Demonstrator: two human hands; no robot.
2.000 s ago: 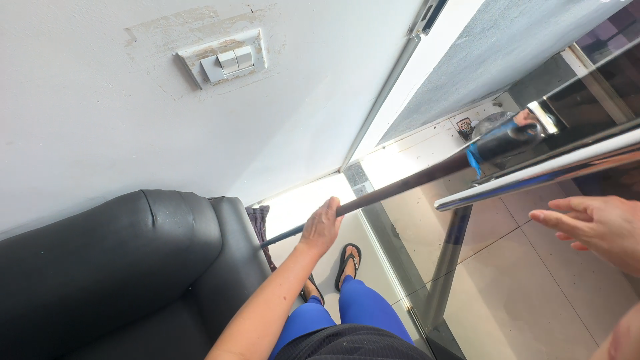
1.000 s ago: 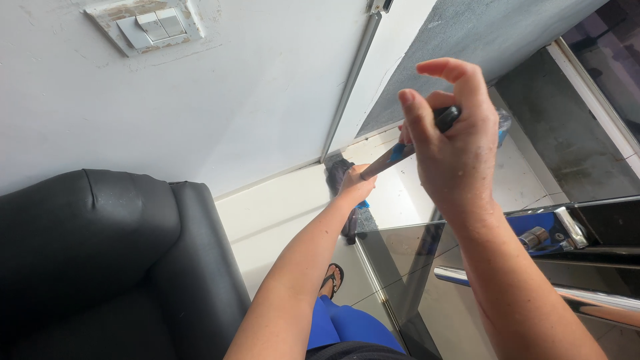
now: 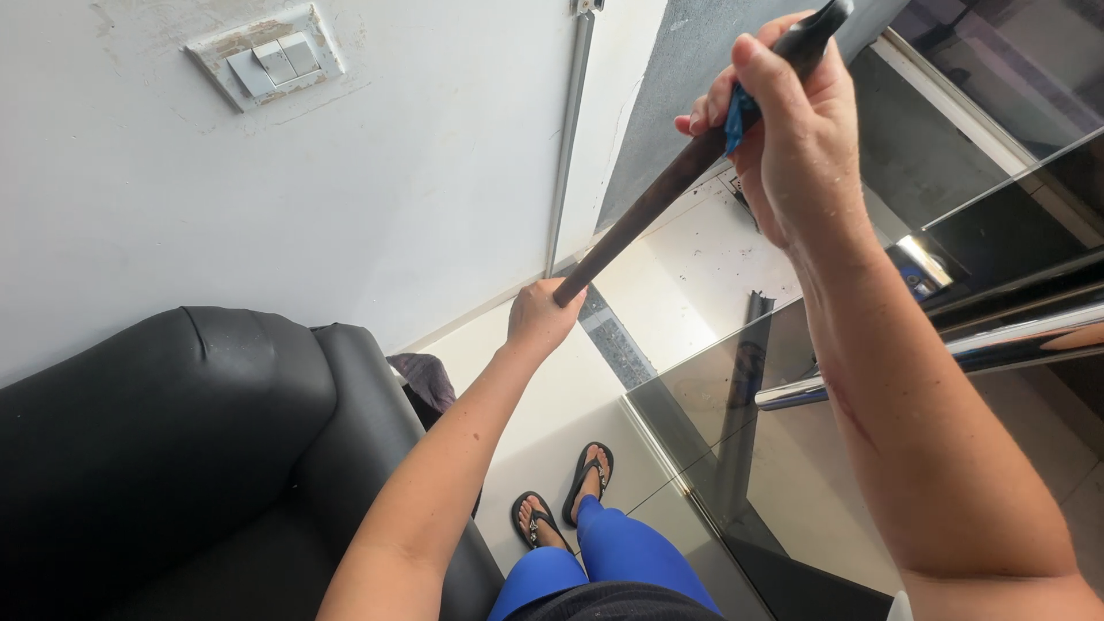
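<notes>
A long dark pole [image 3: 651,207] with a black end grip runs slantwise between my hands. My left hand [image 3: 545,317] is closed around its lower part, near the foot of the white wall. Higher up and to the right, my right hand [image 3: 789,121] holds the pole just below the black end. A strip of blue material [image 3: 737,119] is tied on the pole beside my right fingers. What is on the pole's lower end is hidden behind my left hand and arm.
A black padded sofa [image 3: 241,371] stands at left, with dark cloth [image 3: 424,379] beside it. A glass door [image 3: 690,423] with a chrome handle [image 3: 1018,341] stands at right. A light switch [image 3: 274,62] is on the wall. A stone threshold [image 3: 617,341] crosses the floor; dark debris lies beyond it.
Two seconds ago my right hand was apart from the pole, near the door handle; now it grips the pole's upper end. The pole has swung to a steeper slant.
</notes>
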